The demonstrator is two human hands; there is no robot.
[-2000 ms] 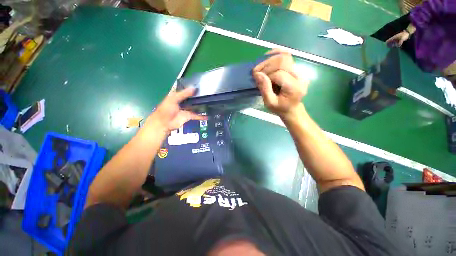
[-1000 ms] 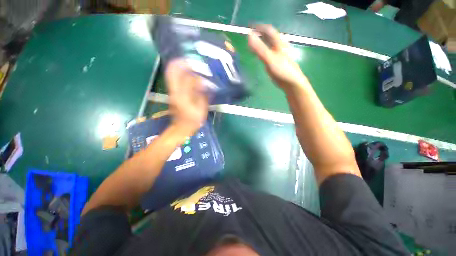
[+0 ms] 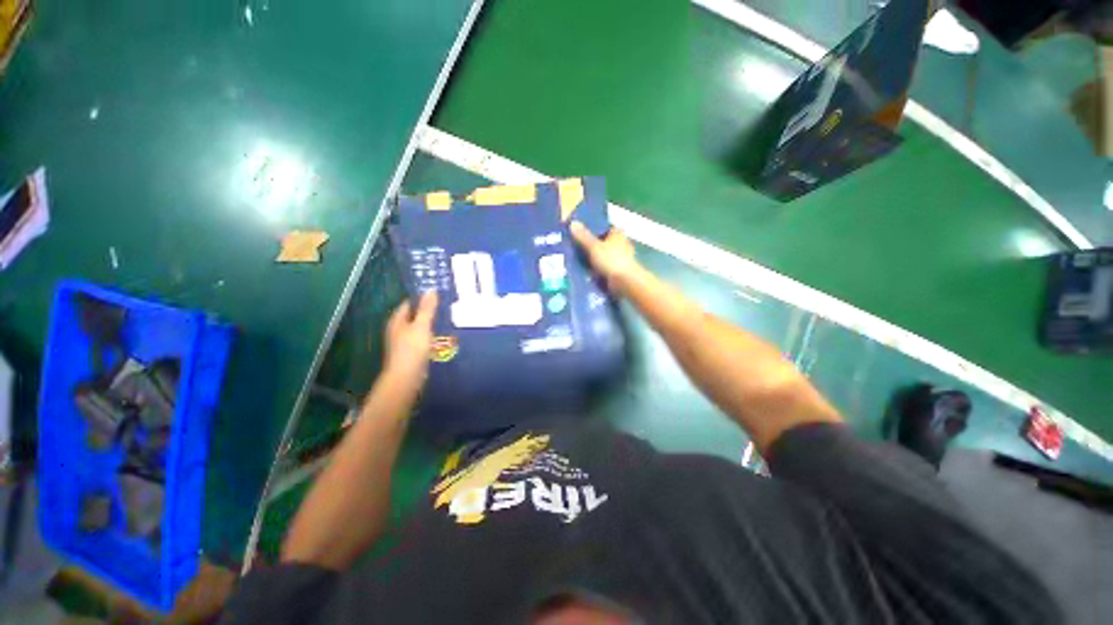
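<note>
A dark navy retail carton (image 3: 498, 366) with a white product picture lies in front of my body, its printed face up. Tan-brown flap parts show along its far edge. My left hand (image 3: 413, 342) is on its left edge, with the fingers partly at its side. My right hand (image 3: 601, 259) grips its far right corner by the flap. Whether this is one blank or the top of a stack is hard to tell. An opened navy carton (image 3: 842, 108) stands tilted on the green belt (image 3: 720, 232) at the upper right.
A blue bin (image 3: 189, 452) with dark grey pieces is at the left. A tan cardboard scrap (image 3: 303, 247) lies on the green tabletop (image 3: 183, 159). Another navy carton (image 3: 1080, 299) is at the right edge. A black object (image 3: 932, 421) and a small red item (image 3: 1044, 431) are at the lower right.
The carton I swung at the belt's left end is gone from there. Both hands have come back to the navy carton by my body. The view has shifted.
</note>
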